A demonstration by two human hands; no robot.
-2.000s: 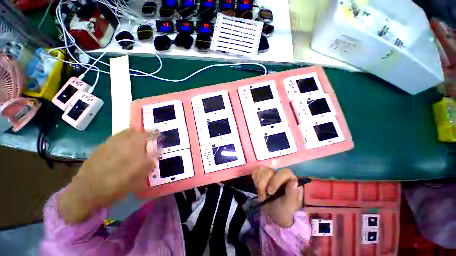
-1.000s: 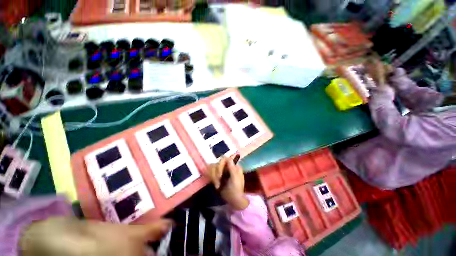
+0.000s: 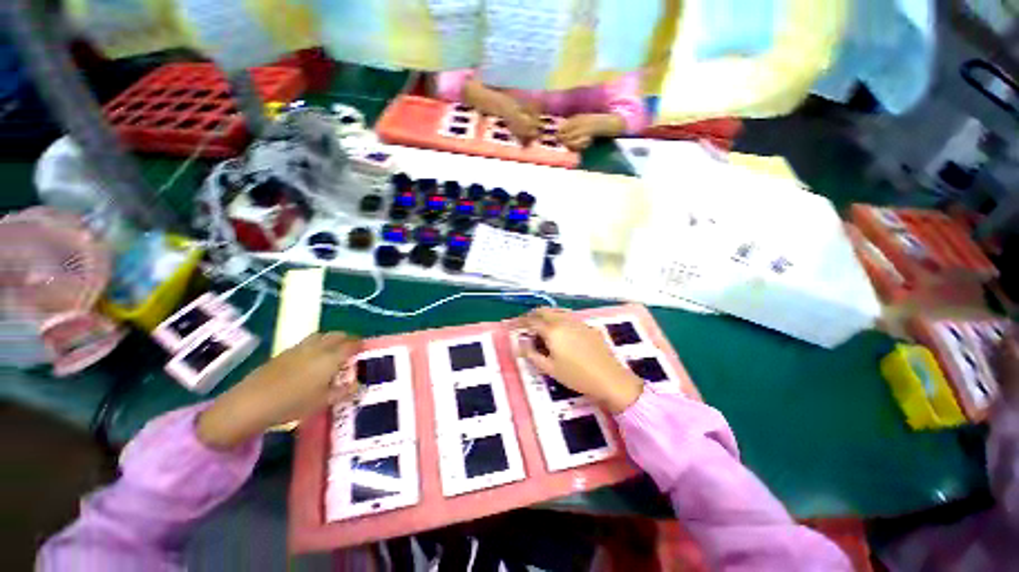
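The salmon-pink foam tray (image 3: 559, 494) lies tilted in front of me, with pale cameras (image 3: 474, 413) in columns of three, dark screens up. My left hand (image 3: 293, 385) is at the tray's left end, its fingertips at the upper camera of the left column; whether they grip it is hidden. My right hand (image 3: 579, 360) lies over the upper part of the third column and covers the top camera there. No tweezers can be made out. A pale yellow strip (image 3: 297, 313) lies behind my left hand, partly covered by it.
Behind are black lit units (image 3: 458, 205), a white sticker sheet (image 3: 505, 255) and a white carton (image 3: 749, 246). At left are a pink fan (image 3: 45, 263), yellow bin (image 3: 162, 293) and cabled cameras (image 3: 212, 355). Another person's hands (image 3: 575, 131) work opposite; a yellow bin (image 3: 922, 385) is right.
The view has tipped up, showing the opposite worker. My right hand has moved from the tray's near edge onto the third column. My left hand has gone back to the left column's upper end.
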